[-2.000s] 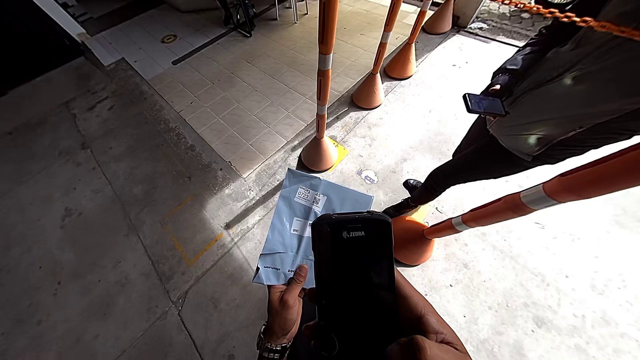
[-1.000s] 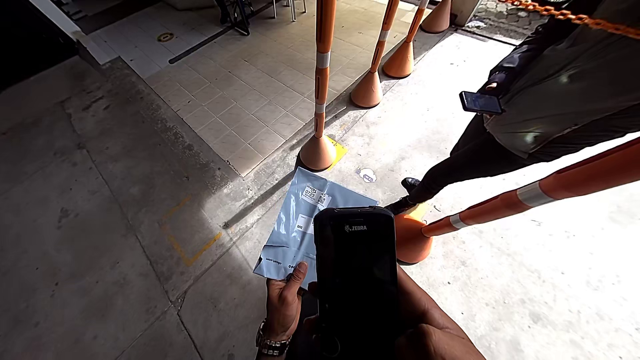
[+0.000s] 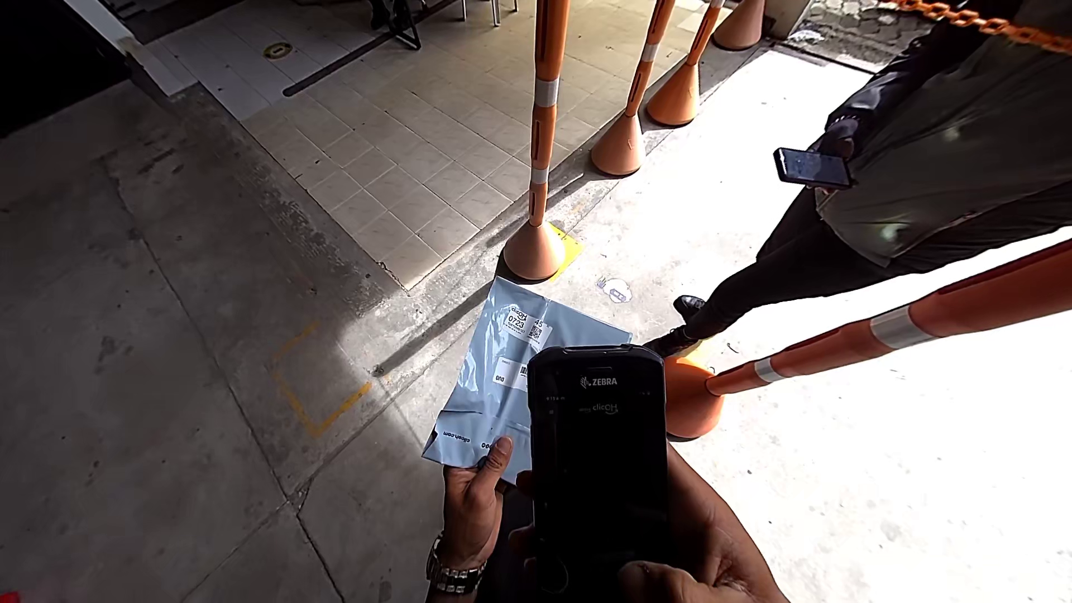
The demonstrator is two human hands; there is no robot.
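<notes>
My left hand (image 3: 476,511), with a metal-banded wristwatch (image 3: 452,569) on its wrist, pinches the lower edge of a light blue plastic mailing bag (image 3: 477,368) between thumb and fingers. Printed labels with writing and codes lie on the bag's face. Upright in my right hand (image 3: 712,544) is a black Zebra handheld mobile computer (image 3: 599,469), its screen very dark, held in front of the bag's right part and hiding it. The thumb of that hand lies over the device's lower end.
Orange post with cone base (image 3: 534,251) stands beyond the bag, more cones (image 3: 620,146) behind it. Another orange post (image 3: 846,335) slants in from the right. A person (image 3: 913,167) holding a phone (image 3: 812,167) stands at right, near an orange chain (image 3: 980,21). Tiled floor (image 3: 402,176) borders concrete.
</notes>
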